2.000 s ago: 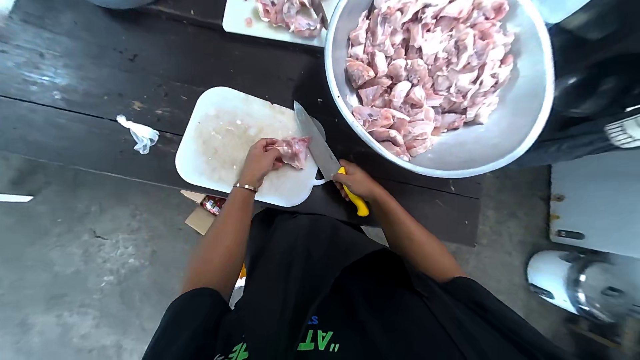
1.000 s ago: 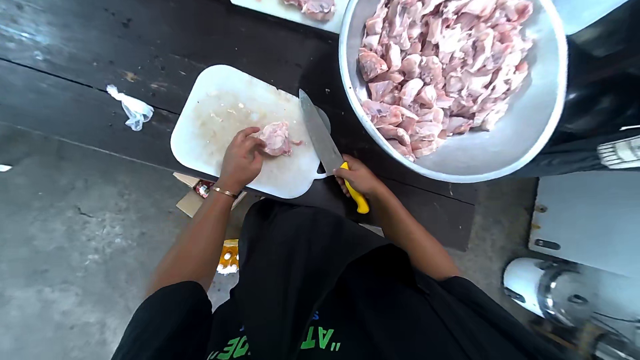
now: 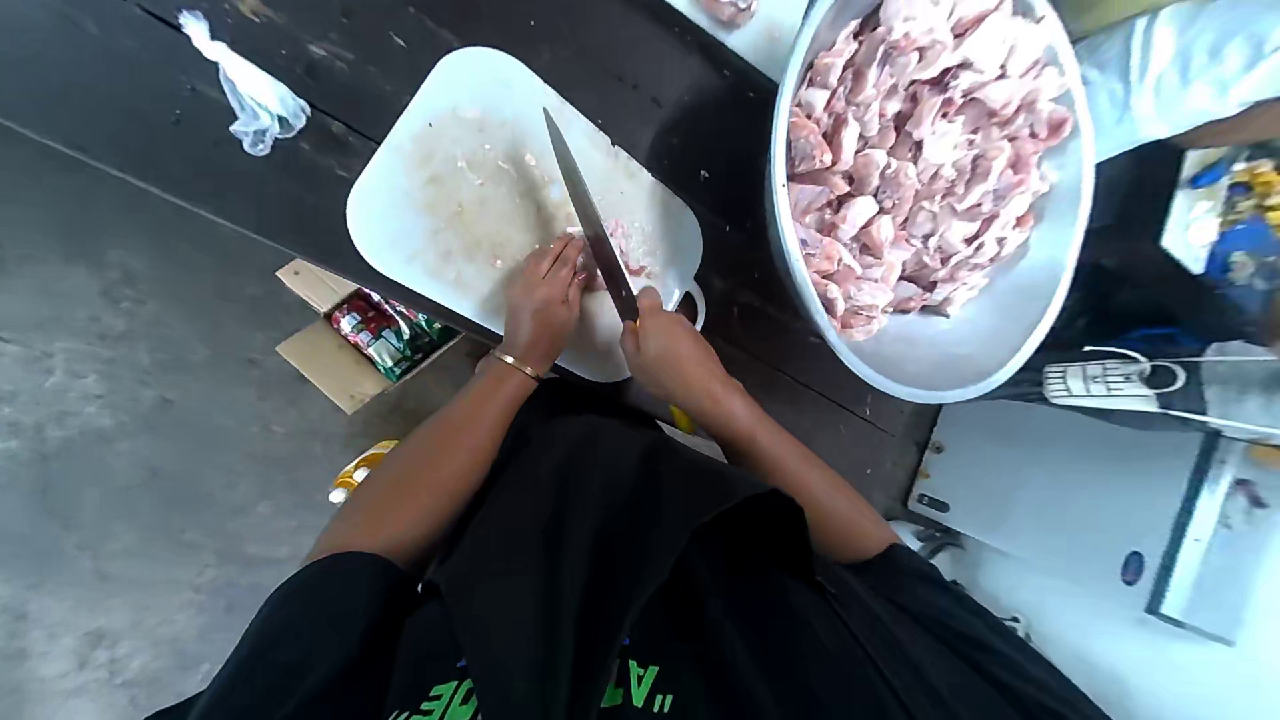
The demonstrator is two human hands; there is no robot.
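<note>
A white plastic cutting board [image 3: 400, 215] with a side handle lies on the dark wooden table. My right hand [image 3: 672, 350] is closed around the handle of a large kitchen knife [image 3: 590, 215]. Its blade lies across a piece of raw meat [image 3: 630, 250] on the right part of the board and points to the far left. Close beside the blade, my left hand [image 3: 545, 295] presses its fingertips on the meat's near left side; blade and fingers hide much of the piece. Right of the board stands a big metal basin [image 3: 960, 370] heaped with cut raw meat [image 3: 910, 170].
A knotted clear plastic bag [image 3: 250, 95] lies on the table [image 3: 330, 60] at the upper left. An open cardboard box [image 3: 335, 365] with packets stands below the table edge. Another white board [image 3: 765, 40] with meat is beyond. Part of another person's arm [image 3: 1225, 130] shows at the upper right.
The knife has moved left from the board's right edge onto the meat. My left hand still touches the meat. Another person's arm now shows by the basin.
</note>
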